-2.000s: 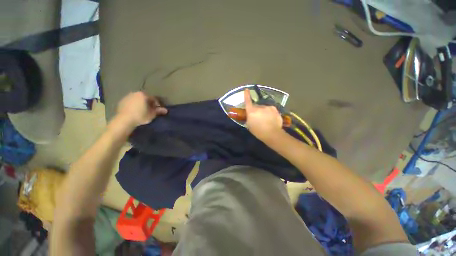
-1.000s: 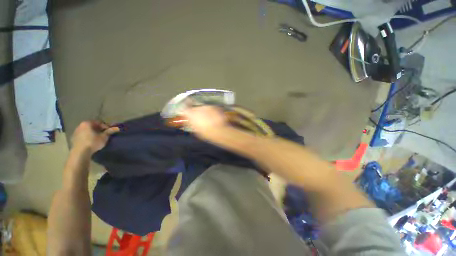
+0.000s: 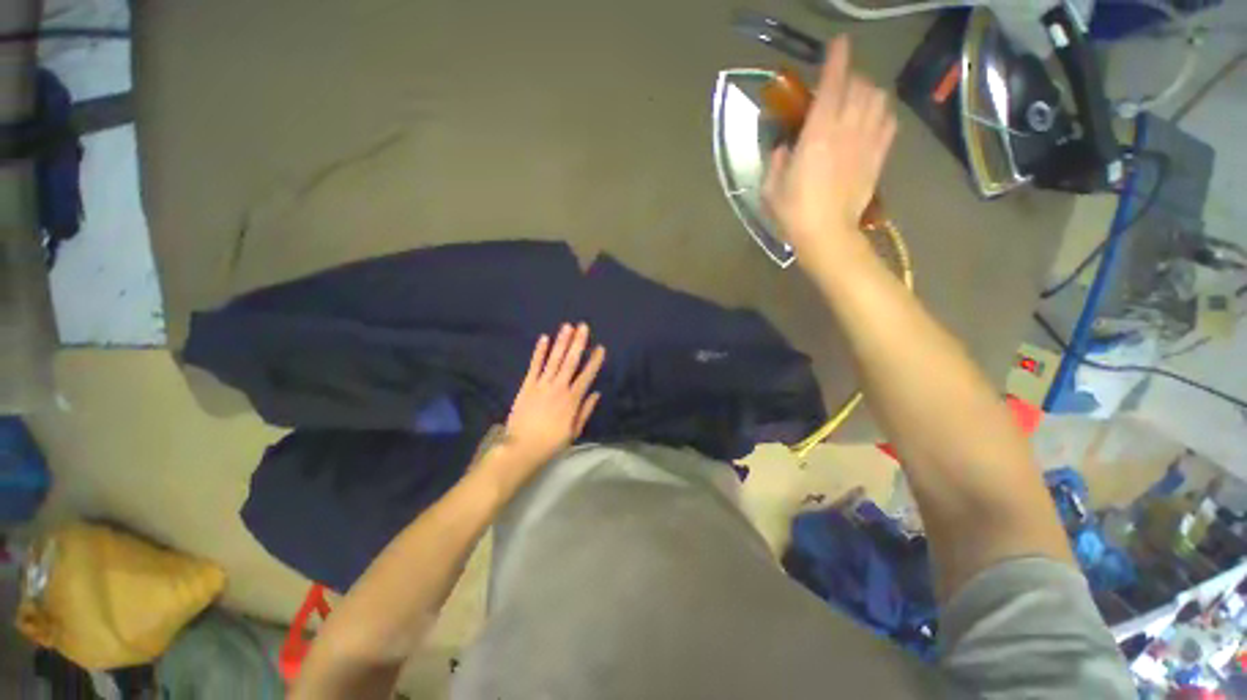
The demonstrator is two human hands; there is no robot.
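A dark navy garment piece (image 3: 547,294) lies spread along the near side of the table, with a notch in its far edge and a small bluer patch near its middle. My left hand (image 3: 550,397) rests flat on it, fingers spread. The electric iron (image 3: 748,157) with silver soleplate and orange-brown handle stands beyond the garment to the right, off the cloth. My right hand (image 3: 832,157) is over its handle with fingers stretched out, hiding much of the handle; the fingers do not wrap round it.
Thread snips (image 3: 777,36) lie by the iron's far end. A second iron (image 3: 1005,110) with black handle is parked at far right. A yellow cord (image 3: 832,427) trails at right. White sheet material (image 3: 103,260) lies at left. A yellow sack (image 3: 116,595) and part of a red stool (image 3: 301,632) are below.
The iron has moved off the garment to the far right with my right hand. My left hand has let go of the garment's left end and moved right onto its middle. The garment lies flatter.
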